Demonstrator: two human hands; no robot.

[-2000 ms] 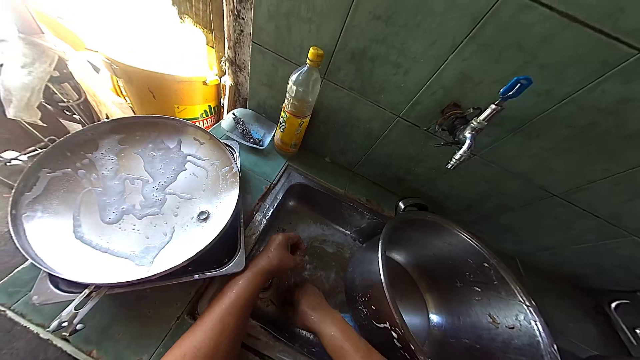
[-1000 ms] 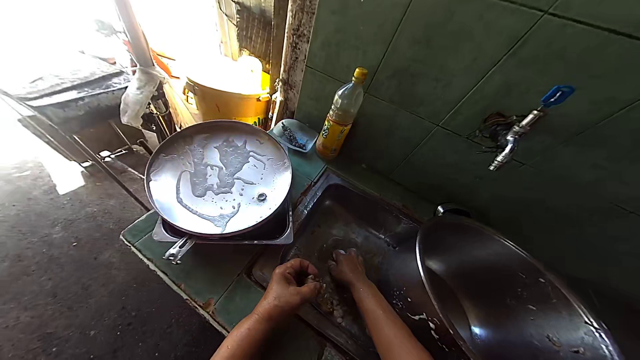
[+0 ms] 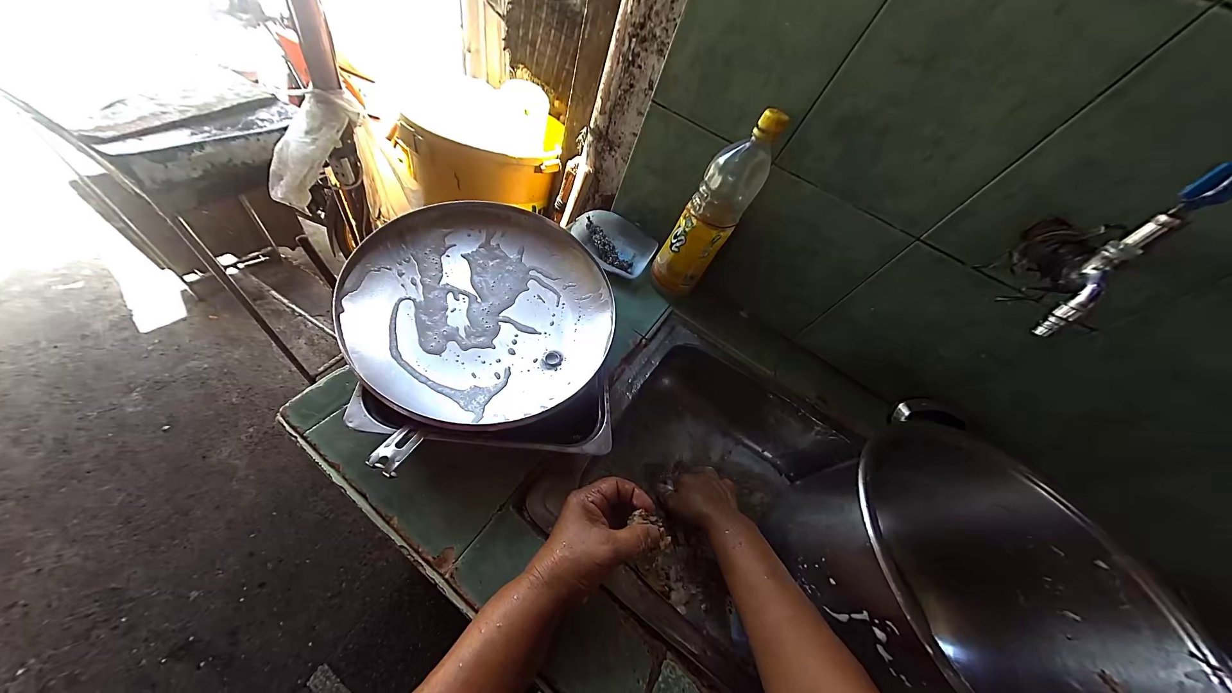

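Observation:
My left hand (image 3: 602,529) is over the near-left edge of the metal sink (image 3: 731,385), its fingers closed on a clump of wet scraps (image 3: 650,527). Reaching down into the basin beside it, my right hand (image 3: 701,496) has its fingertips in dim shadow, so whether it holds anything cannot be told. A large steel pot (image 3: 1020,549) with suds on its side lies tilted at the sink's right. To the left, a wide round metal lid (image 3: 472,318), wet with soapy water, rests on a smaller metal pan or tray (image 3: 577,438) on the green tiled counter.
A plastic bottle with a yellow cap (image 3: 712,207) and a small white dish with a dark scourer (image 3: 616,243) stand behind the sink. A faucet with a blue handle (image 3: 1107,260) juts from the tiled wall. A yellow bucket (image 3: 481,164) stands beyond the counter.
My left hand has moved from inside the basin to its near-left edge, with the scraps now visible in its fingers. The view has swung left, showing more floor.

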